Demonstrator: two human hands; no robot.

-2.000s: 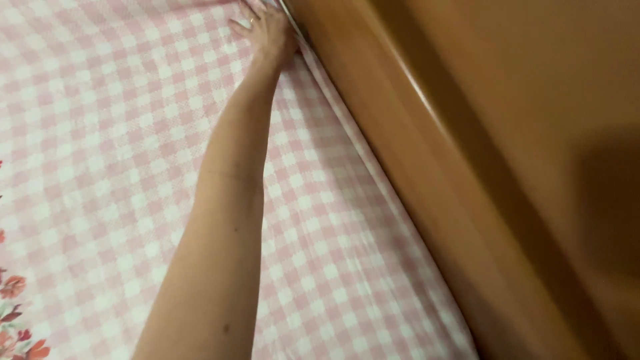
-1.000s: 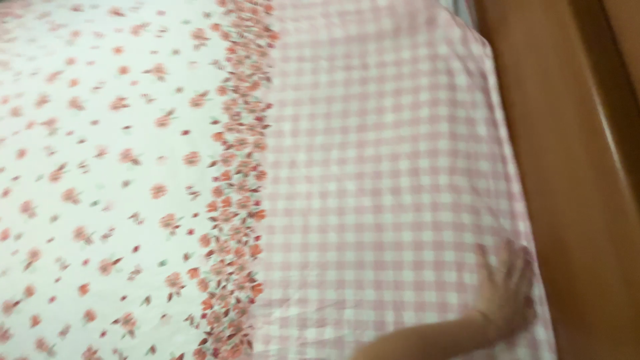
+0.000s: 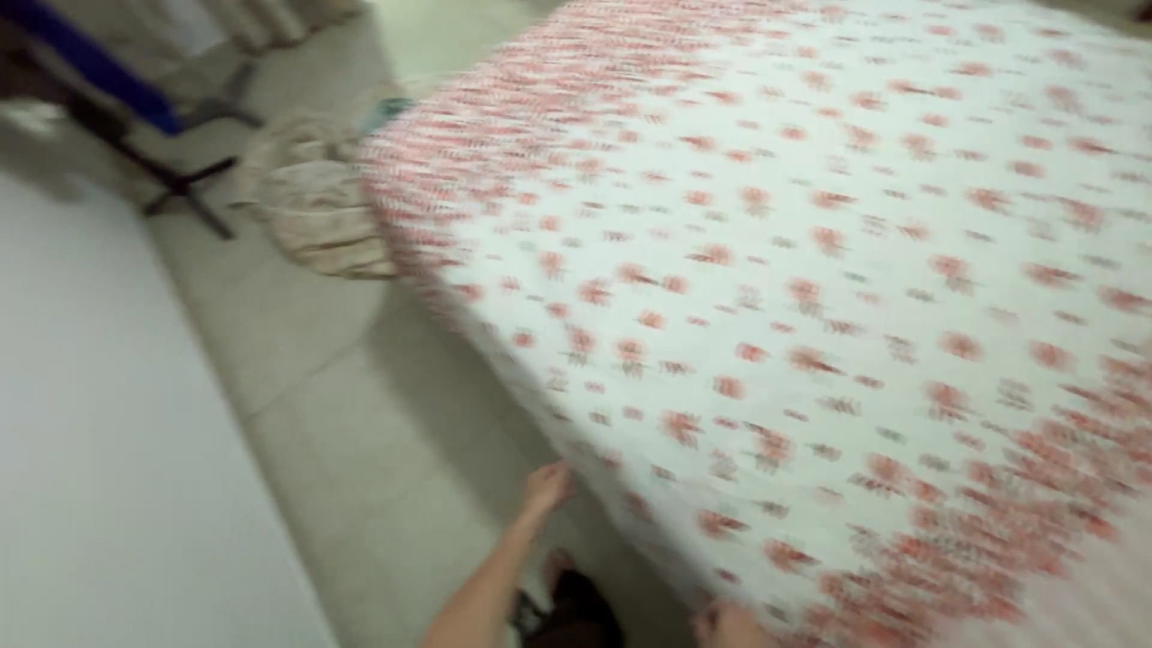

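Note:
A white bedsheet (image 3: 810, 270) with red flowers and pink borders covers a mattress and hangs over its near left side. My left hand (image 3: 547, 488) is beside that hanging side, low over the floor; blur hides whether its fingers touch or pinch the cloth. At the bottom edge of the view, my right hand (image 3: 727, 625) is at the sheet's side edge, partly cut off, and its fingers cannot be made out clearly.
Tiled floor (image 3: 360, 405) runs between the bed and a white surface (image 3: 117, 405) on the left. A beige cloth heap (image 3: 319, 198) lies by the far bed corner, near dark stand legs (image 3: 184, 184). My foot (image 3: 560, 562) shows below.
The view has swung from the checked part of the sheet and the wooden panel to the bed's side and the floor. Two hands are now in view where one was before.

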